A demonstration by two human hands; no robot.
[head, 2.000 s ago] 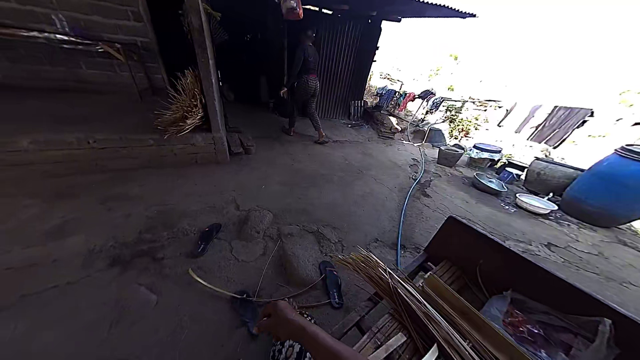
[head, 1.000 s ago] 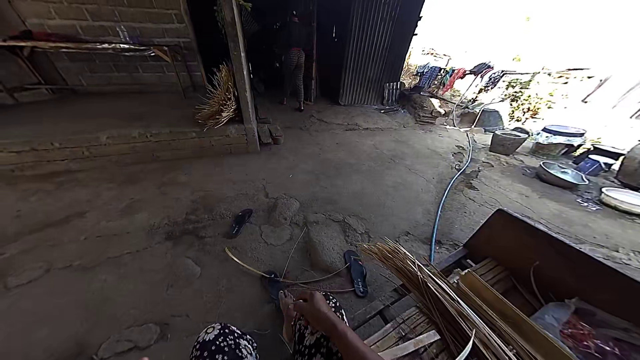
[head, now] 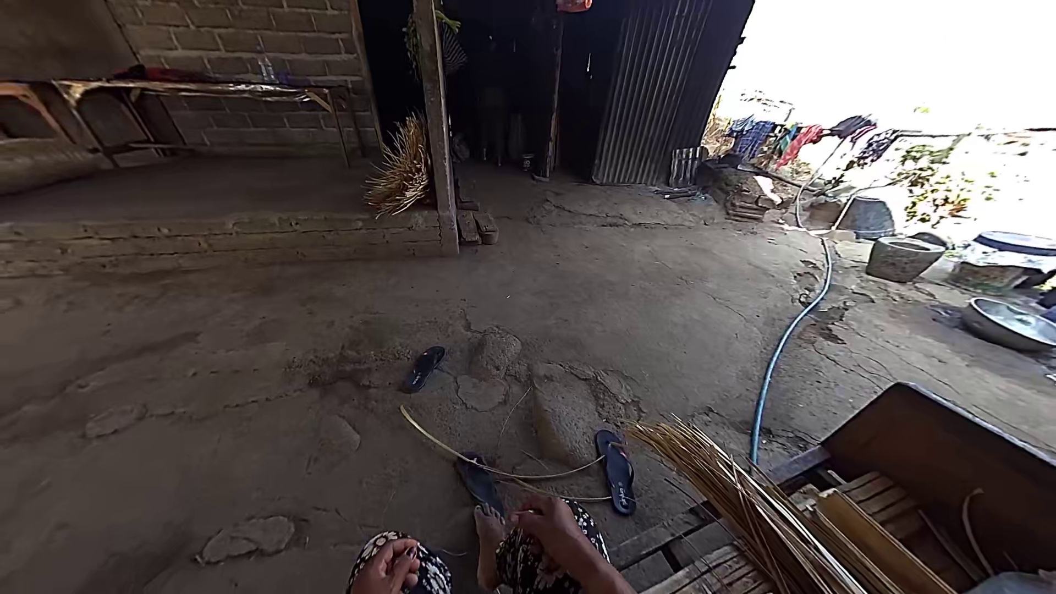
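Note:
My left hand (head: 388, 568) rests over the left knee at the bottom edge, its fingers curled; whether it holds anything is unclear. My right hand (head: 546, 521), fingers pinched together, is over the right knee, at the near ends of thin curved plant strips (head: 528, 476) that arc above the ground. Which strip it grips is hard to make out. Patterned dark cloth (head: 518, 561) covers both knees. Beside my right arm, a bundle of long dry strips (head: 742, 495) lies on a slatted bamboo bench (head: 701, 569). A bare foot (head: 488, 536) touches a dark flip-flop (head: 480, 483).
Two more flip-flops lie left (head: 424, 369) and right (head: 615, 472) on cracked ground with embedded stones (head: 565, 412). A blue hose (head: 784, 342) runs behind the bench. Farther off are a post (head: 437, 124), a straw bundle (head: 402, 169), a table (head: 206, 87) and a basin (head: 1011, 323).
The person who was walking by the doorway has gone into the dark interior and is barely visible. My left hand has come into view at the bottom. The view has shifted left.

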